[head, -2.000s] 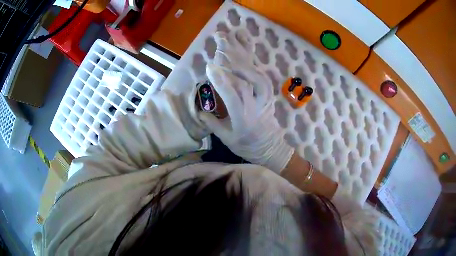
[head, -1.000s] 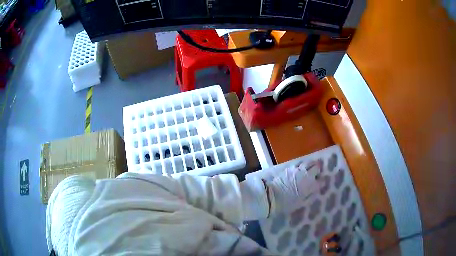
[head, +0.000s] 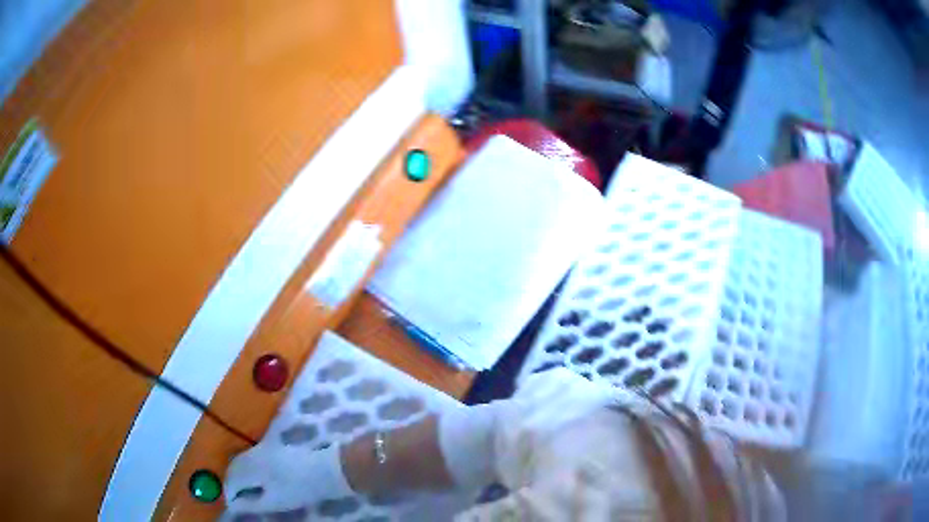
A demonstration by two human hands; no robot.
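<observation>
The white central foam tray (head: 341, 379) with wavy pockets lies along the orange ledge at the lower left. My right hand (head: 295, 477), in a thin white glove, reaches over it from the right, with a bare wrist and bracelet behind it. The hand is blurred and cut off near the bottom edge; whether its fingers hold anything cannot be told. My left hand is not in view. The right foam tray (head: 652, 240) has shaped pockets, several dark ones at its near end. Whether these hold parts is unclear.
Record sheets (head: 489, 245) lie between the trays. The ledge carries a red button (head: 270, 372) and green buttons (head: 206, 485). The orange machine (head: 204, 153) stands at left. Another white tray (head: 769, 316) is at right. A dark cable crosses at lower left.
The view has swung right; the left tray, tape dispenser and monitor have left the picture, and the sheets and right trays have come in. My left hand is out of view.
</observation>
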